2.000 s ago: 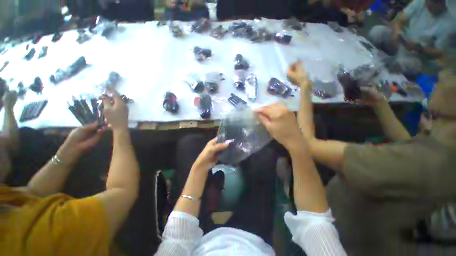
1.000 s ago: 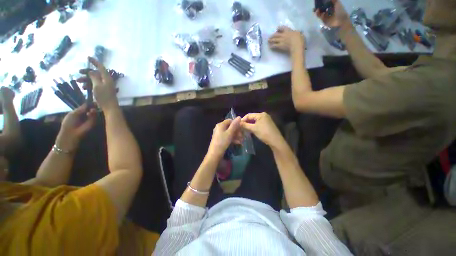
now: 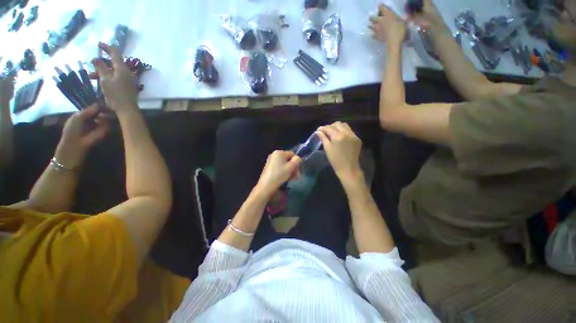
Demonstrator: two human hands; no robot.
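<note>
A clear plastic bag [image 3: 308,146], bunched into a narrow shiny strip, is stretched between my two hands above my lap. My left hand [image 3: 279,170] is closed on its lower left end. My right hand [image 3: 341,146] is closed on its upper right end, with the back of the hand towards me. The fingers hide both ends of the bag. I cannot tell whether anything is inside it.
The white-covered table [image 3: 170,53] has a rough wooden edge beyond my hands. Bagged black parts [image 3: 257,72] and loose black rods [image 3: 310,67] lie near it. A neighbour in yellow [image 3: 76,265] holds black rods on the left; a neighbour in brown [image 3: 486,164] reaches over the table on the right.
The bag, spread wide at first, is now narrow and drawn out slantwise between my hands. My hands have moved apart since one second ago. The view has tilted down.
</note>
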